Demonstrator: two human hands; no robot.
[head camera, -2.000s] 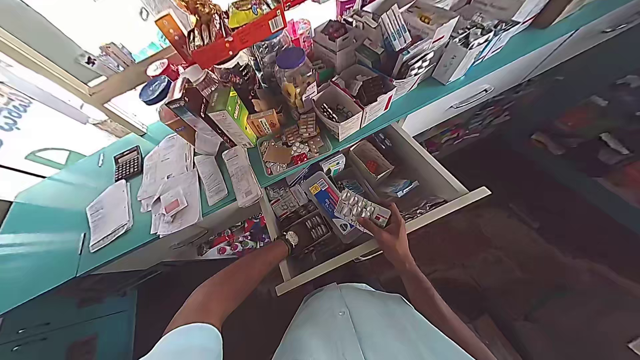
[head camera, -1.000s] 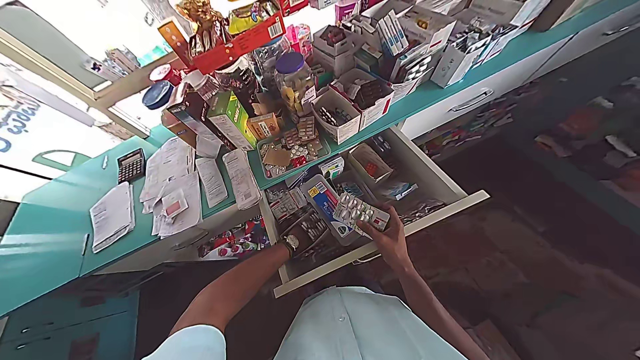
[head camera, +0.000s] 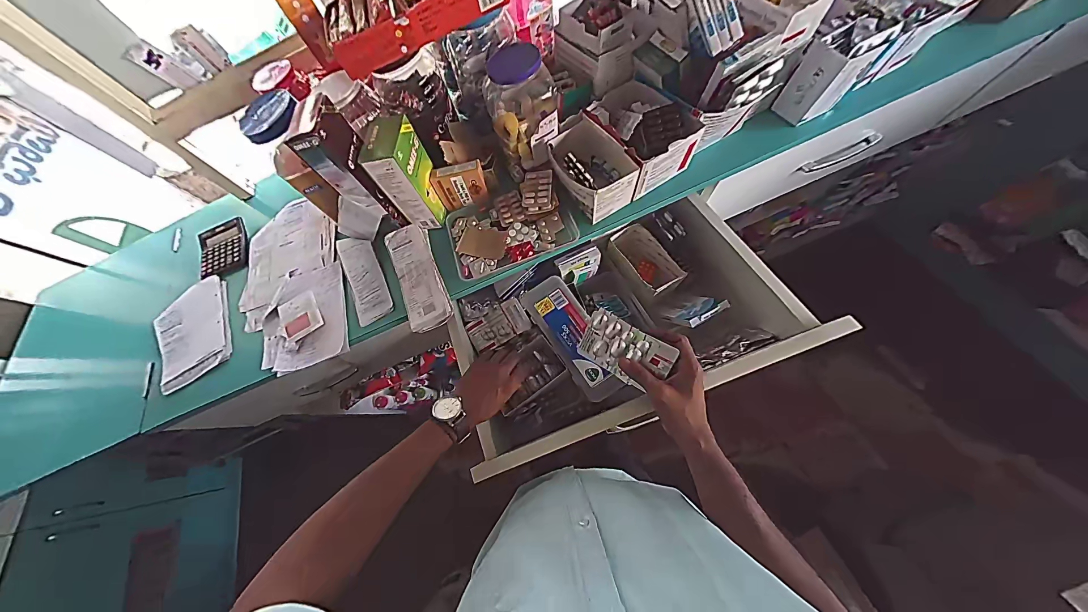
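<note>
My right hand (head camera: 674, 384) grips blister packs of tablets (head camera: 620, 344) over the front of a pulled-out drawer (head camera: 748, 355). A blue and white medicine box (head camera: 565, 327) lies in a clear plastic tub behind and left of the packs. My left hand (head camera: 495, 382), with a wristwatch (head camera: 448, 410), reaches inside the drawer's left part. Its fingers rest at a small box of dark blister packs (head camera: 535, 374); whether they grip anything is not clear. More blister packs (head camera: 495, 325) lie just behind that hand. An open carton (head camera: 648, 259) stands toward the drawer's back.
On the teal counter (head camera: 429, 255) are a tray of loose blister packs (head camera: 518, 229), a purple-lidded jar (head camera: 520, 110), open medicine cartons (head camera: 595, 166), stacks of paper (head camera: 293, 255) and a calculator (head camera: 223, 247). A closed drawer with a metal handle (head camera: 841, 151) is at the right.
My left hand has moved a little further into the drawer's left part. My right hand holds the blister packs in all three frames.
</note>
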